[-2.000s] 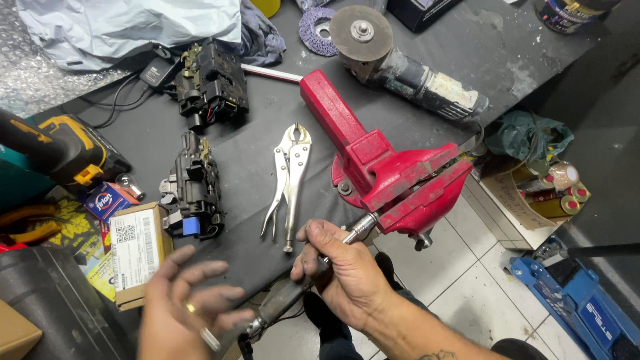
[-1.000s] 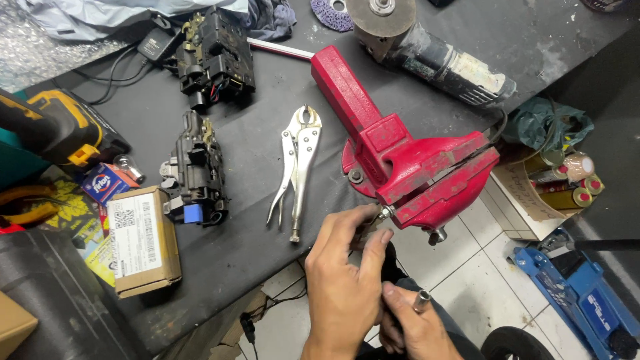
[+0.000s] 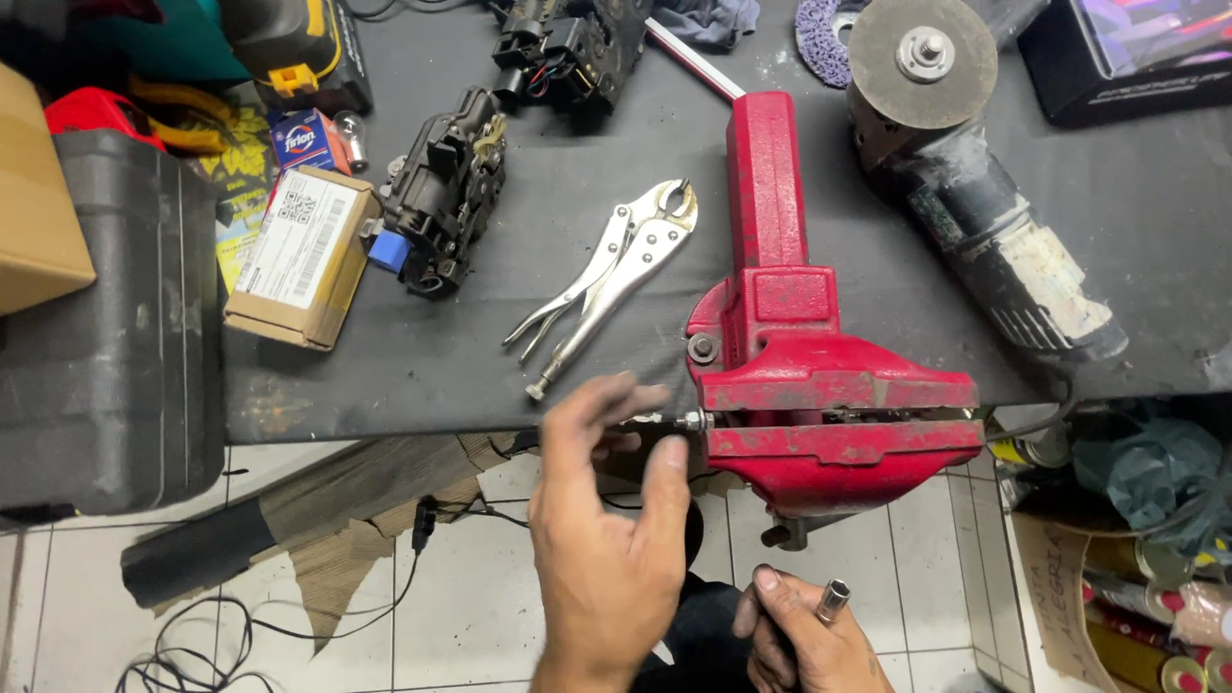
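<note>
A red bench vise [image 3: 837,452] stands at the edge of the bench, its jaws closed on a metal part. A threaded metal end with a nut [image 3: 693,421] sticks out at the left of the jaws. Beside that end is my left hand [image 3: 611,500], fingers apart, with the thumb and fingertips close to it; nothing is seen held in it. My right hand [image 3: 804,626], below the vise, holds a metal socket tool [image 3: 833,599] with its hollow end up. Locking pliers [image 3: 616,279] lie on the bench left of the vise.
An angle grinder [image 3: 982,192] lies at the right. Black car lock mechanisms [image 3: 443,192], a small cardboard box [image 3: 303,255] and a black case [image 3: 115,318] are at the left. Below are the tiled floor with a black cable [image 3: 375,616] and a box of cans [image 3: 1059,587] at the right.
Two seconds ago my right hand was at the socket tool by the vise; now it holds the tool lower down. My left hand has opened beside the threaded end. The view has shifted and turned.
</note>
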